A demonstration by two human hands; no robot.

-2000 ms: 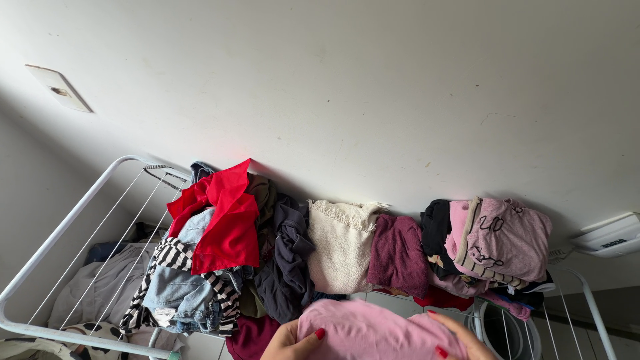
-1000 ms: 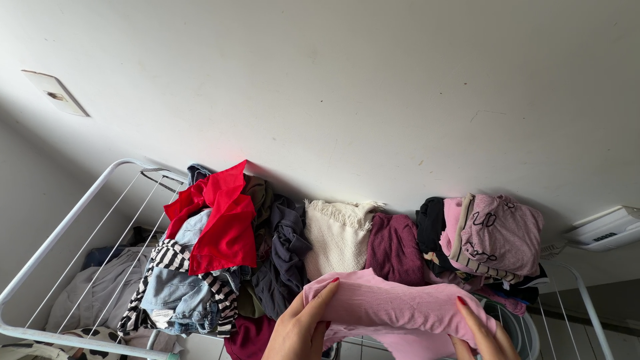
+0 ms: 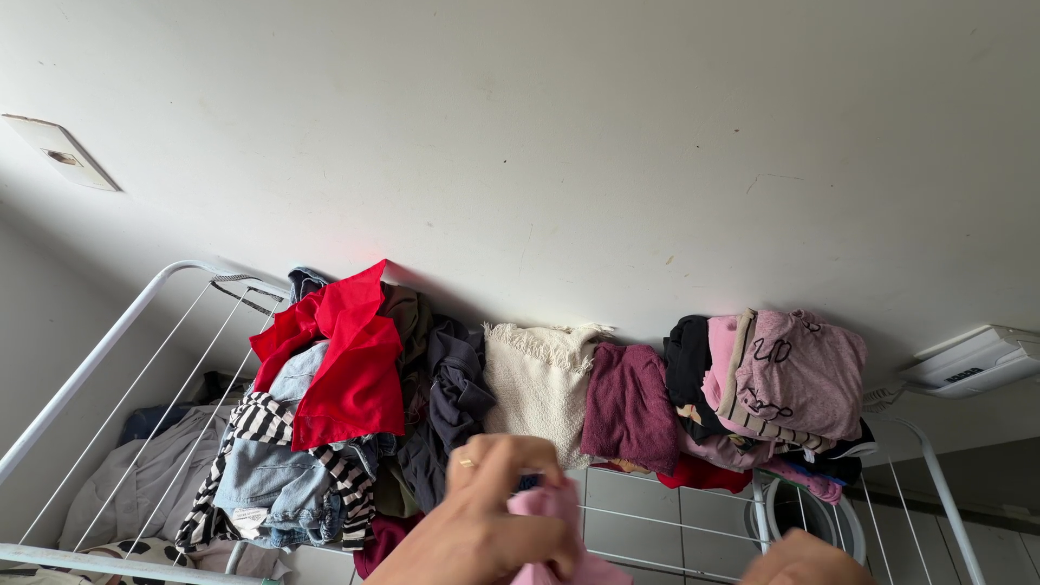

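Note:
My left hand [image 3: 496, 508], with a ring on one finger, pinches a pink cloth garment [image 3: 548, 528] at the bottom centre. My right hand [image 3: 804, 561] is blurred and partly cut off at the bottom edge; its fingers and anything in them are hidden. Beyond my hands, a cream fringed textile [image 3: 536, 390] and a folded maroon cloth [image 3: 630, 406] lie on the drying rack. To their right is a stack topped by a folded mauve garment with black lettering [image 3: 800, 374]. On the left, a red cloth [image 3: 349, 357] lies over light blue denim [image 3: 276, 479] and a black-and-white striped fabric [image 3: 264, 418].
A white wire drying rack [image 3: 106, 357] stands against the white wall [image 3: 520, 162]. Grey clothing [image 3: 146, 471] lies low at the left. Below the rack at the right is a round grey container [image 3: 849, 520]. A white wall fixture [image 3: 975, 361] juts out at the right.
My hands held the pink garment spread between them; now it hangs bunched at my left hand, which has moved up and towards the middle. My right hand has moved right and down.

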